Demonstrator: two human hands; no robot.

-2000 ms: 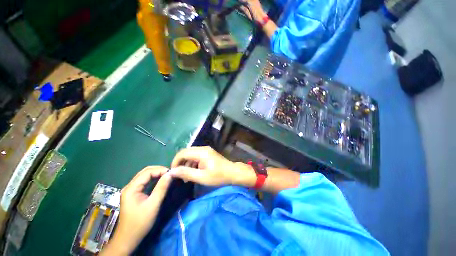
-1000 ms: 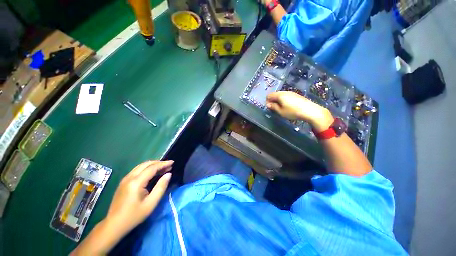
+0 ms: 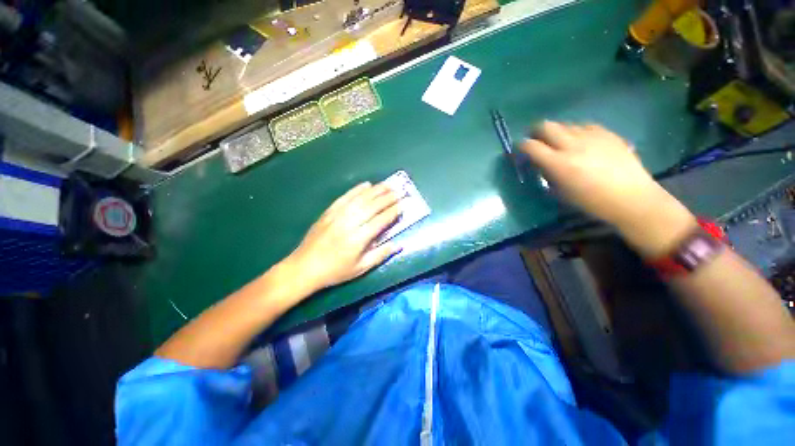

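The open handset (image 3: 408,207) lies on the green mat in front of me. My left hand (image 3: 349,231) lies flat over it and covers most of it; only its right end shows. The dark tweezers (image 3: 503,133) lie on the mat to the right of the handset. My right hand (image 3: 584,165) is over the near end of the tweezers, blurred, with its fingers bent; whether it grips them cannot be told.
Three small screw trays (image 3: 300,126) stand along the wooden board (image 3: 183,100). A white card (image 3: 451,84) lies beyond the tweezers. A fan (image 3: 112,216) is at the left. The screwdriver (image 3: 654,22), a yellow-black box (image 3: 741,106) and the parts tray (image 3: 767,228) are at the right.
The view has turned left. My right hand has left the parts tray and come to the tweezers. My left hand has moved from the mat's edge onto the handset.
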